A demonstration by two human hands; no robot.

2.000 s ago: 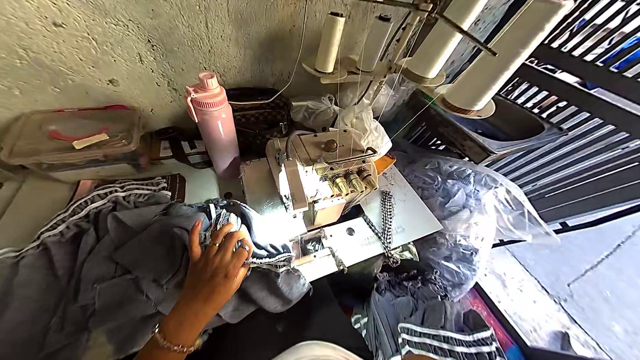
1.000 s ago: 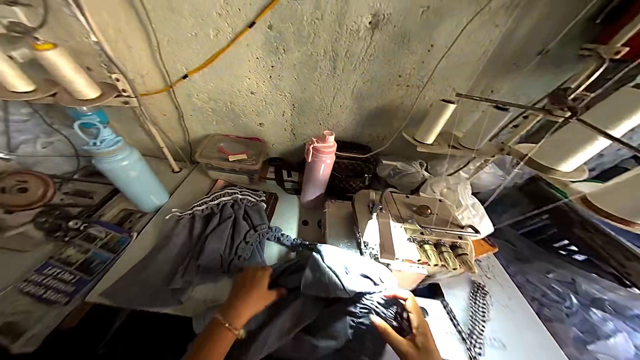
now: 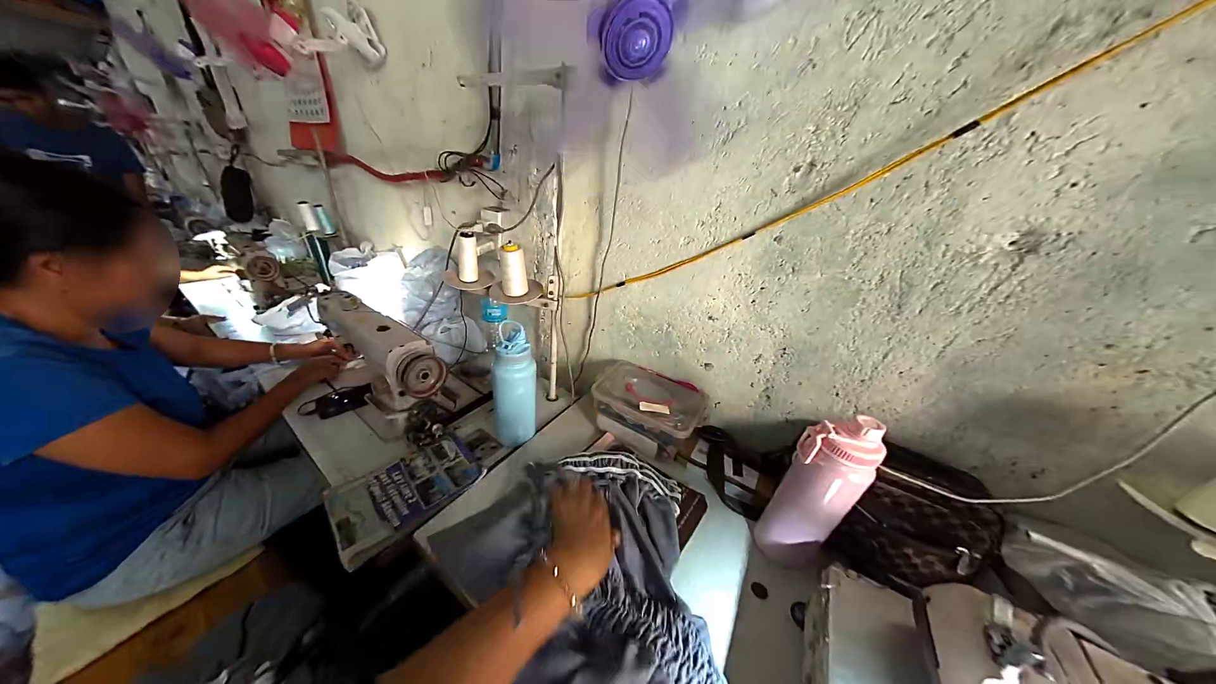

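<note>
My left hand (image 3: 581, 537), with a bracelet at the wrist, reaches in from the bottom centre. It is blurred, its fingers curled down on dark grey cloth (image 3: 543, 484) that is blurred beside them. Around and under it lie grey garments (image 3: 641, 532) with a striped, gathered band at the far end and ruffled elastic folds nearer me. My right hand is out of view. To the right stands a pink bottle (image 3: 822, 489). The overlock sewing machine (image 3: 1007, 636) shows only in part at the bottom right corner.
A co-worker in blue (image 3: 104, 427) sits at the left by another sewing machine (image 3: 380, 347). A light-blue bottle (image 3: 514, 389), a lidded plastic box (image 3: 651, 399) and a dark patterned bag (image 3: 912, 532) stand along the wall. A purple fan (image 3: 636, 38) is overhead.
The view has swung left. My left hand has moved onto the garments at the left of the overlock machine; my right hand, on the cloth one second ago, is out of view.
</note>
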